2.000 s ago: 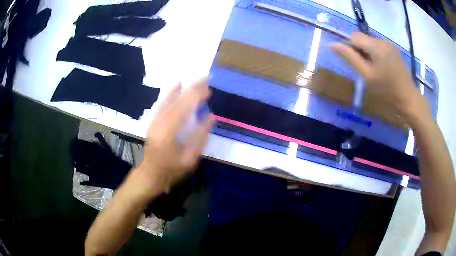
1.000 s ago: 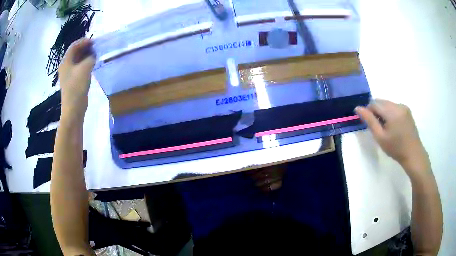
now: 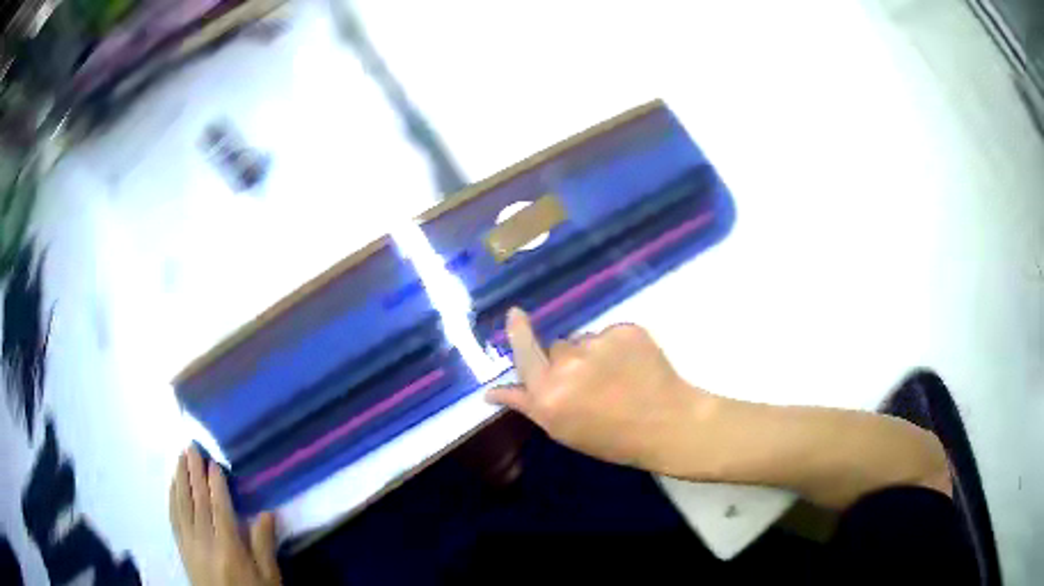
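The blue-tinted clear sewing template [image 3: 332, 326] lies folded shut and slanted on the white table. Dark fabric strips and pink lines show through it along its near side, and a brown band edges its far side. My left hand [image 3: 218, 521] is at its lower left corner, partly cut off by the picture's bottom edge; whether it grips the corner is unclear. My right hand [image 3: 607, 389] is at the middle of the near edge, index fingertip on the template and thumb apart below, with nothing visible between them.
Blurred black cut pieces [image 3: 57, 509] lie at the far left. A small dark tool, perhaps snips [image 3: 235, 155], lies beyond the template. A dark strap or cord [image 3: 395, 97] runs behind it. Blurred coloured material [image 3: 126, 52] is at the upper left.
The template was open and held up at both sides; now it is folded into a narrower shape and lies flat. My right hand has moved from its right edge to the near middle.
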